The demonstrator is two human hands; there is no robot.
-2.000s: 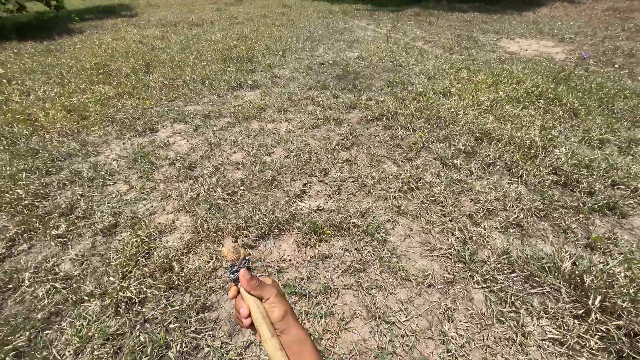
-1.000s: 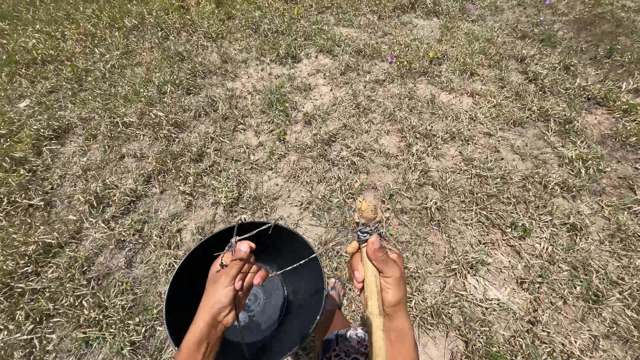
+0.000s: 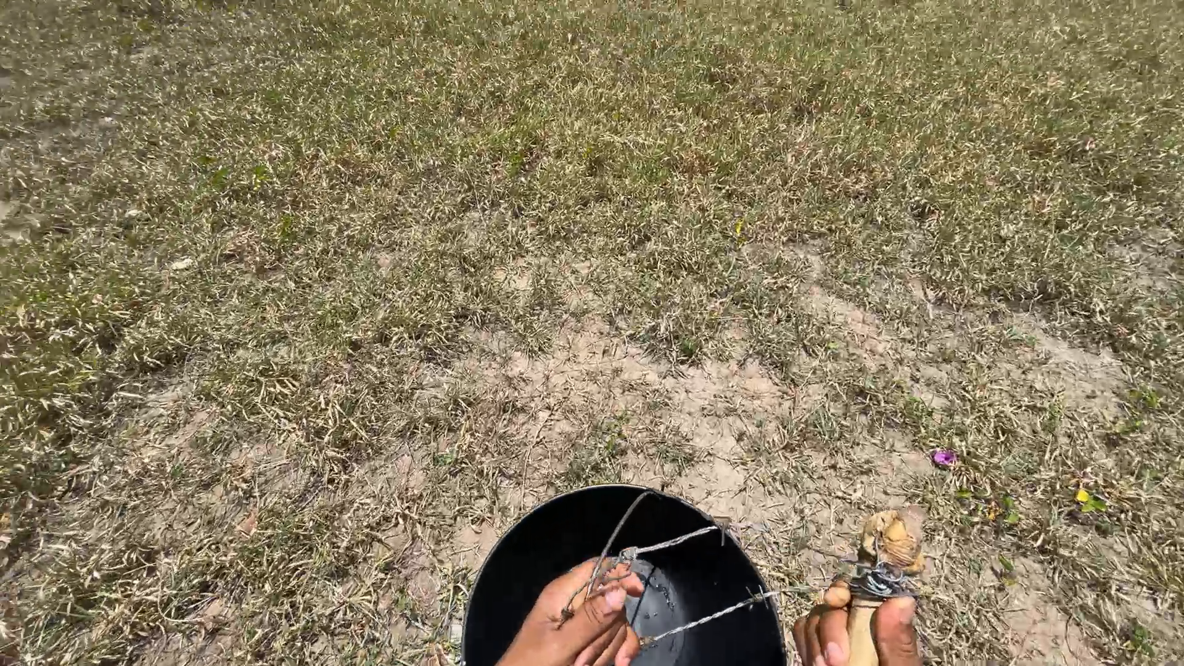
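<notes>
My left hand point(image 3: 592, 615) pinches a twisted wire handle point(image 3: 680, 539) over the inside of a round black bucket point(image 3: 555, 518) at the bottom of the view. Strands of the wire run to the bucket's right rim. To the right, my right hand point(image 3: 860, 634) is closed around a pale wooden stick point(image 3: 862, 629). Dark wire point(image 3: 881, 581) is wound around the stick just above my fingers, and a yellowish-brown wrapped knob point(image 3: 890, 541) forms its top. A little liquid or wet sheen shows on the bucket's bottom.
Dry, patchy grass point(image 3: 555, 185) with bare soil point(image 3: 703, 398) covers the ground all around. A small purple flower point(image 3: 943, 458) and a yellow flower point(image 3: 1084, 499) lie right of the bucket, beyond my right hand.
Two seconds ago only one hand with the stick was in view; the bucket and my left hand have since come into view. The view has shifted over the grass.
</notes>
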